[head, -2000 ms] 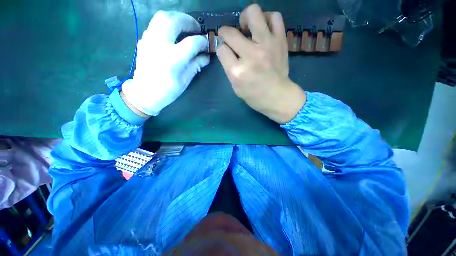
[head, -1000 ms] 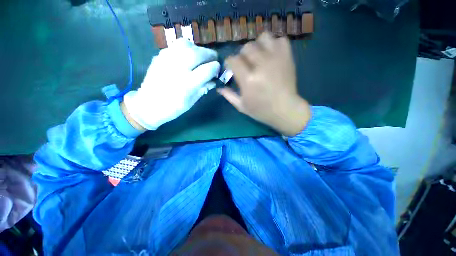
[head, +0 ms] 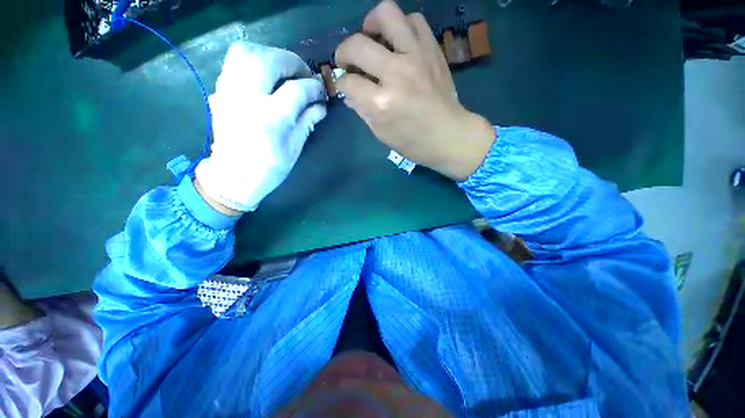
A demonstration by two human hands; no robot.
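Note:
The jig (head: 467, 44) lies along the far part of the mat, its orange-brown slotted edge towards me; both hands cover much of it. My left hand (head: 263, 122), in a white glove, has its fingertips bent against the jig; what they hold is hidden. My right hand (head: 404, 94), bare, is just right of it, with thumb and finger closed on a small bright metal plate (head: 339, 73) at a slot. Loose white-silver plates (head: 401, 162) lie on the mat below my right wrist.
A black bin (head: 88, 28) with shiny contents stands at the far left. A blue cord (head: 189, 61) runs from there to my left wrist strap. The green mat's near edge (head: 327, 246) is by my lap. A person's pink sleeve (head: 53, 347) shows at lower left.
My right hand has moved from over the mat up to the jig. My left hand has shifted slightly left and up. Loose plates now show on the mat, and the bin has come into view.

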